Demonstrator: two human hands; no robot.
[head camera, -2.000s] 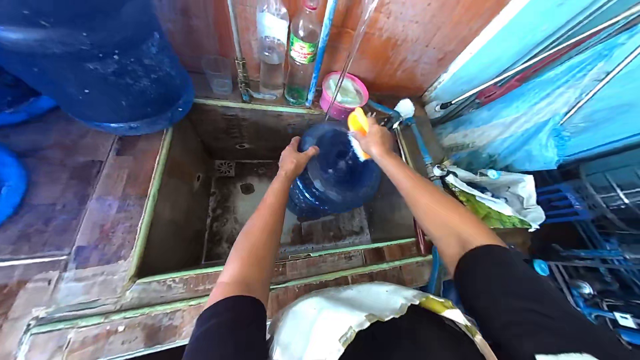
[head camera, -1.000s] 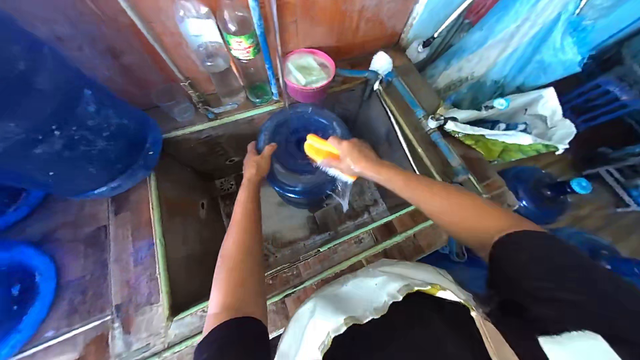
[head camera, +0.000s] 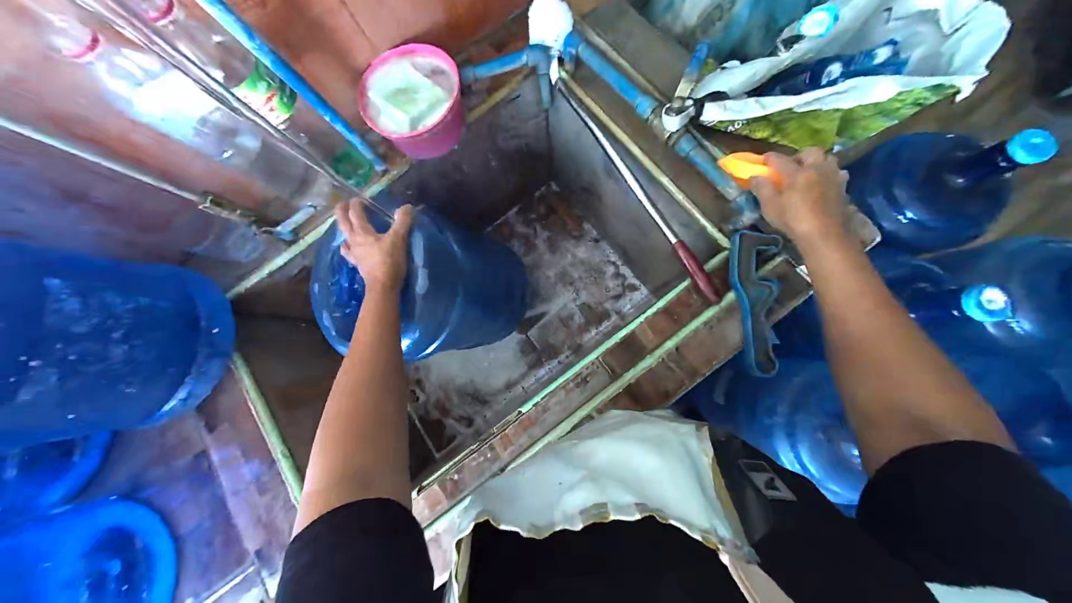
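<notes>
A large blue plastic water jug (head camera: 456, 280) lies tilted inside the tiled basin (head camera: 586, 251). My left hand (head camera: 377, 243) rests on its end with the fingers spread, below a thin falling stream of water. Out to the right, over the basin's outer edge, my right hand (head camera: 804, 193) holds a brush with an orange handle (head camera: 747, 167); its bristles are mostly hidden. Just below that hand a blue curved plastic piece (head camera: 754, 301) lies on the ledge.
A pink tub (head camera: 414, 100) stands at the basin's back edge near glass bottles (head camera: 167, 92). Blue pipes (head camera: 615, 75) run along the right rim, beside a metal rod with a red handle (head camera: 695, 270). Blue jugs (head camera: 930, 193) stand at right; a blue barrel (head camera: 100, 343) is at left.
My right hand has moved away from the jug to the right, still with the brush. The jug has tipped onto its side, my left hand on its end. The view has swung rightward.
</notes>
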